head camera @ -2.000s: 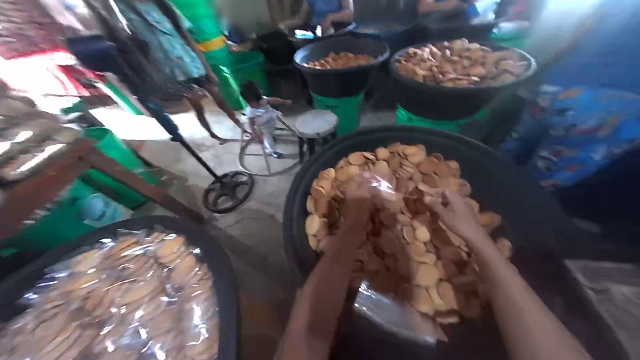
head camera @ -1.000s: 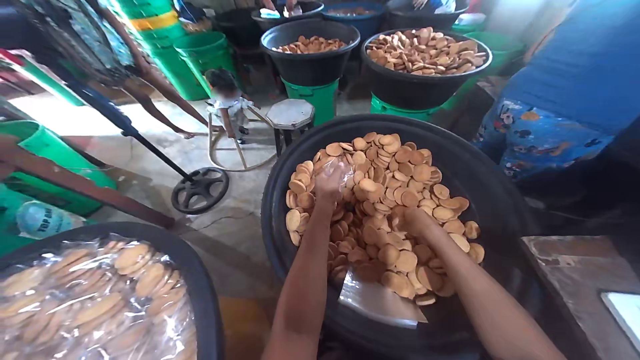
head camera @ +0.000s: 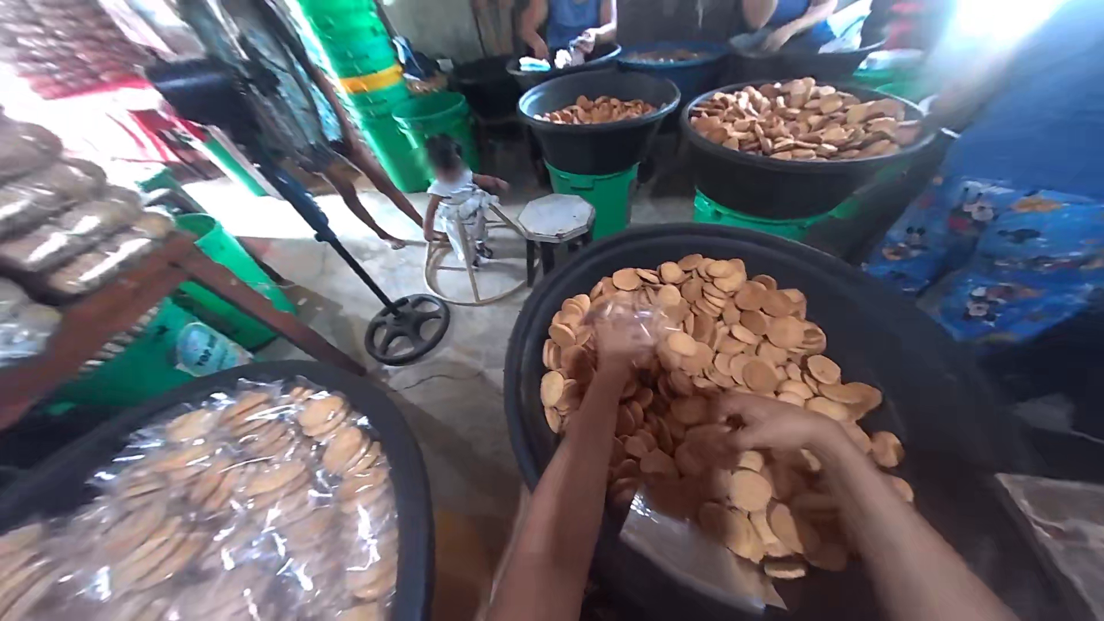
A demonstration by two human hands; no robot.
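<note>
Round brown biscuits (head camera: 759,328) are heaped in a wide black basin (head camera: 906,319) in front of me. My left hand (head camera: 625,336) grips a clear plastic bag (head camera: 642,319) over the left part of the heap; how full the bag is cannot be told. To its right, my right hand (head camera: 768,423) is among the biscuits, fingers curled and blurred; whether it holds any is unclear. Flat clear plastic bags (head camera: 681,552) lie on the biscuits at the basin's near side, below my hands.
At lower left, a black tub (head camera: 414,483) holds bagged biscuits (head camera: 259,483). Beyond are two more biscuit tubs (head camera: 595,142) (head camera: 802,164) on green buckets, an octagonal stool (head camera: 556,217), a small child (head camera: 461,194) and a stand with a wheel-shaped base (head camera: 407,329). People work behind; one stands at right.
My right hand has lifted a little from the biscuits it was reaching into one second ago. My left hand stays at the heap's left part with the clear bag.
</note>
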